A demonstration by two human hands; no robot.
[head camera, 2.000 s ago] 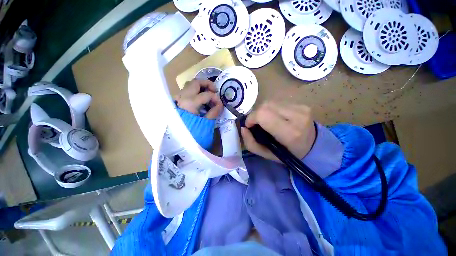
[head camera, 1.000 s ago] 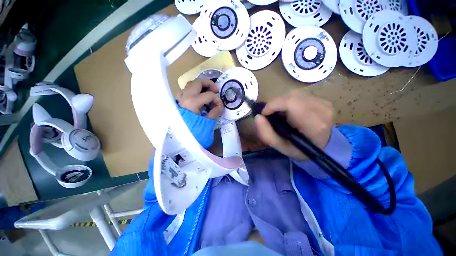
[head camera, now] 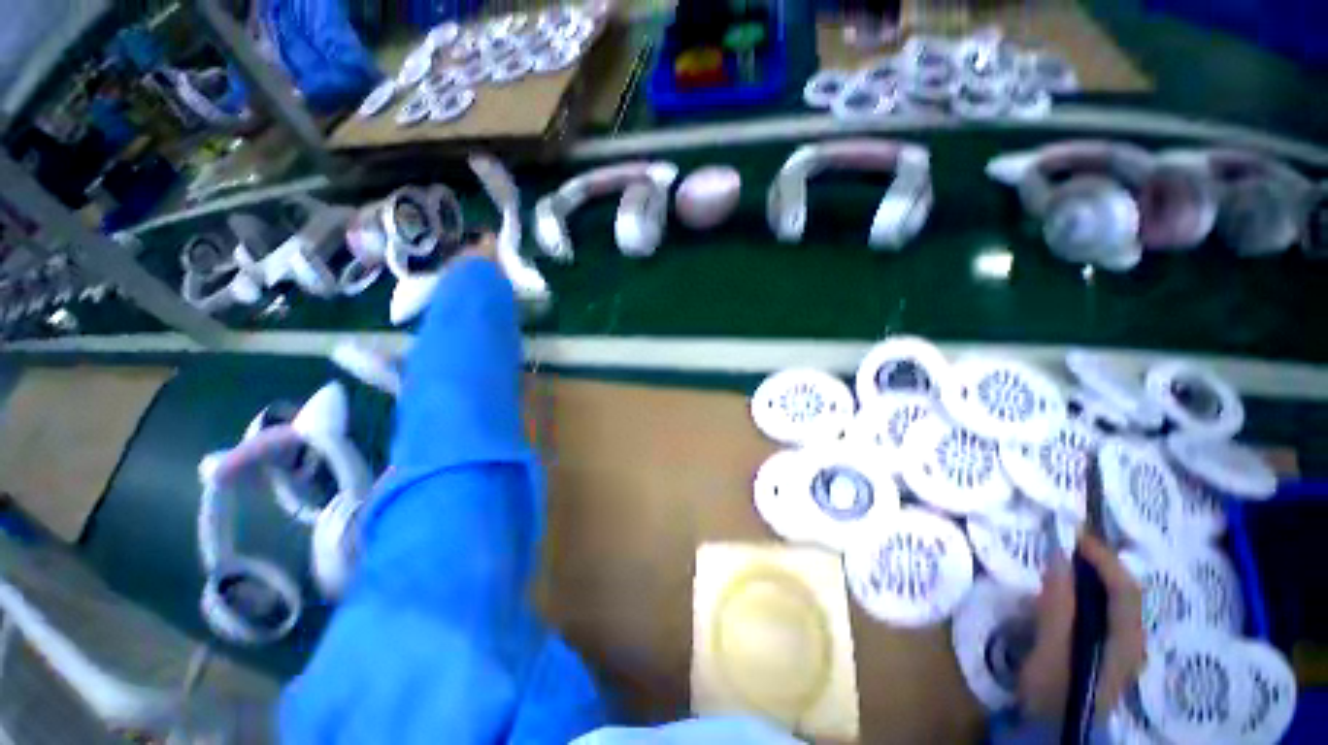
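My left arm reaches far forward over the green belt. My left hand (head camera: 478,251) is small, blurred and mostly hidden behind its blue sleeve, beside a white headset (head camera: 420,221); its grip cannot be made out. My right hand (head camera: 1081,640) is at the lower right, closed around the black soldering iron (head camera: 1089,619), which points forward over the white speaker plates (head camera: 969,454). The cream holding fixture (head camera: 772,640) lies on the brown cardboard with its round recess bare.
Several headphones stand along the green belt (head camera: 655,306). A cat-ear headset (head camera: 219,510) stands at the left. A blue tray (head camera: 1289,539) is at the right edge. Beyond the belt are more white discs (head camera: 495,66), another blue tray (head camera: 714,66) and a person's blue sleeve (head camera: 321,51).
The view has tilted up towards the belt. My left hand has left the disc and reached forward to the belt. The fixture no longer holds a cup. My right hand has moved right with the iron.
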